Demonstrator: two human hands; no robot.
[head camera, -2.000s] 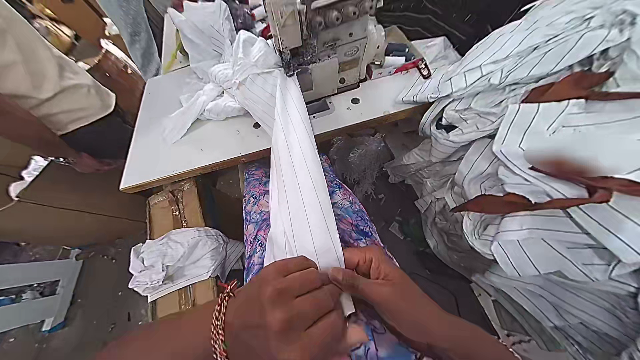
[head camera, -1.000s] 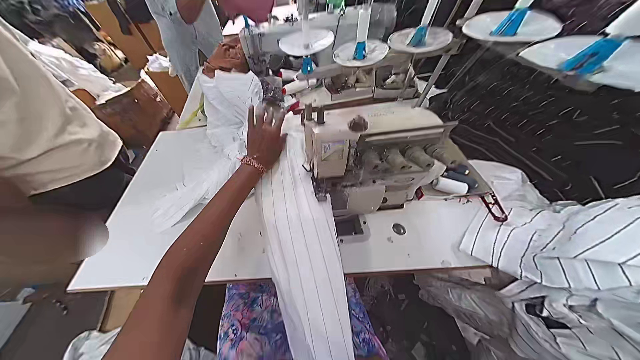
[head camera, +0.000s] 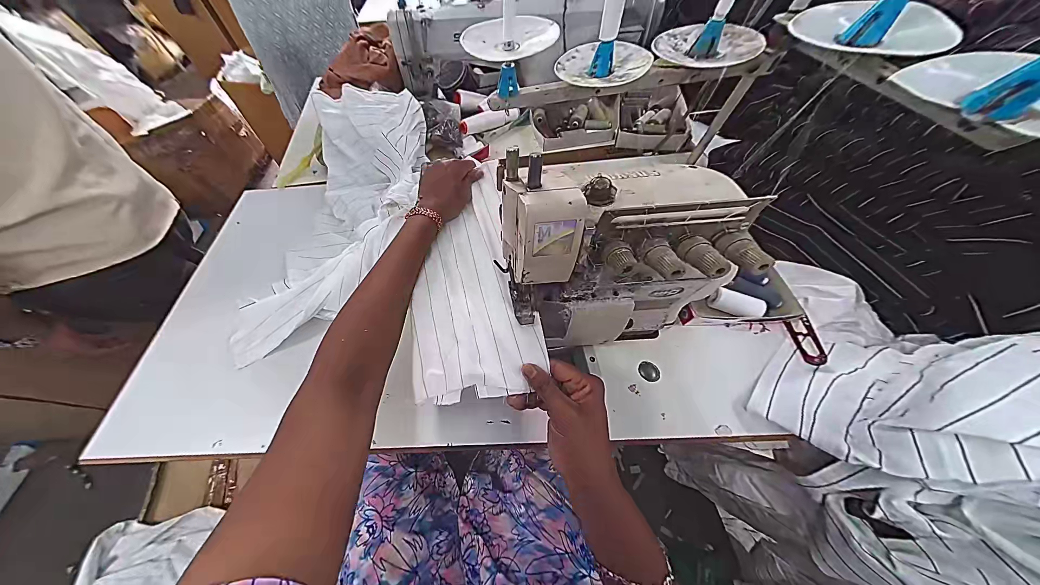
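Note:
White pinstriped fabric (head camera: 463, 325) lies on the sewing table, its right edge under the presser foot of an overlock sewing machine (head camera: 642, 195). My left hand (head camera: 448, 188), with a beaded bracelet at the wrist, rests on the far part of the fabric, left of the machine head; its fingertips are partly hidden, and whether it grips is unclear. My right hand (head camera: 569, 394) pinches the near right corner of the fabric between thumb and fingers, just in front of the presser foot. More of the striped cloth is bunched to the left of my left forearm.
Thread cones on a stand with white discs (head camera: 603, 63) rise behind the machine. Small trays of spools (head camera: 573, 122) sit behind it. A heap of striped fabric (head camera: 918, 406) lies at the right. Red-handled thread snips (head camera: 804, 340) hang by the table's right side. A person stands at the left.
My right hand, out of view a second ago, now holds the near corner of the fabric. The fabric's near end, which hung over the table edge, now lies on the tabletop.

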